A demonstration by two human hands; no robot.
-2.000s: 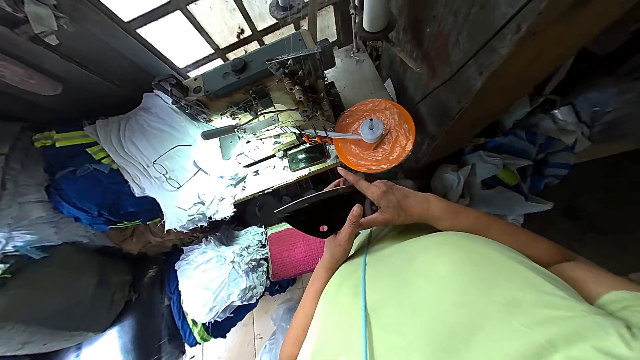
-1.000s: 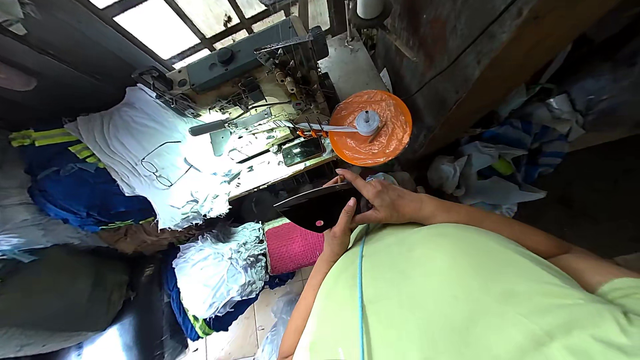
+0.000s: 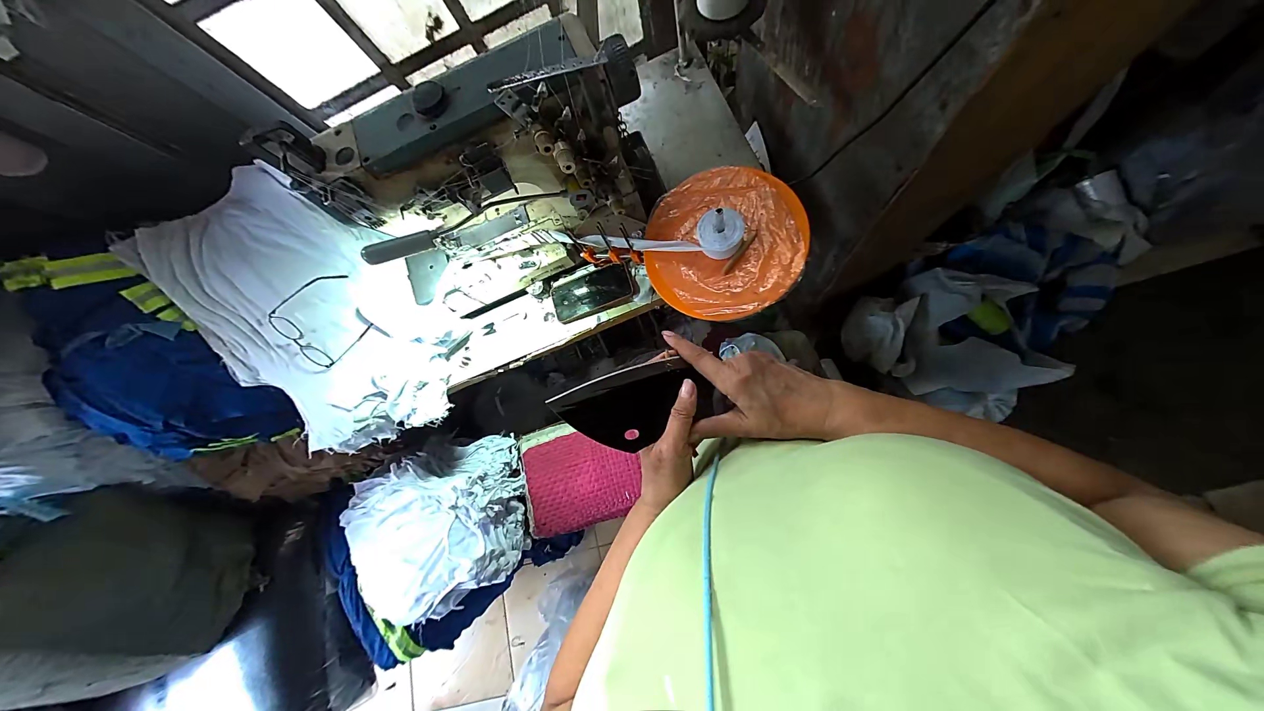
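A dark, glossy, flat device (image 3: 617, 405), perhaps a phone, bears a small pink dot and is held before the light green shirt. My left hand (image 3: 673, 444) grips its near right part, with the thumb over the surface. At its right end is my right hand (image 3: 765, 395), thumb and fingers around the edge and the index finger extended along the upper side. The fingers behind the device are hidden. Above the hands stands an industrial sewing machine (image 3: 464, 109). White tape runs from a reel (image 3: 721, 233) on an orange plastic-covered disc (image 3: 775, 267) towards the machine.
Eyeglasses (image 3: 301, 336) lie on white fabric (image 3: 222, 257) left of the machine. Blue cloth (image 3: 148, 385) hangs beyond it. Below are a white fabric pile (image 3: 434, 523) and a pink textured cushion (image 3: 583, 484). Fabric scraps (image 3: 948, 336) lie at right beside a wooden beam (image 3: 987, 128).
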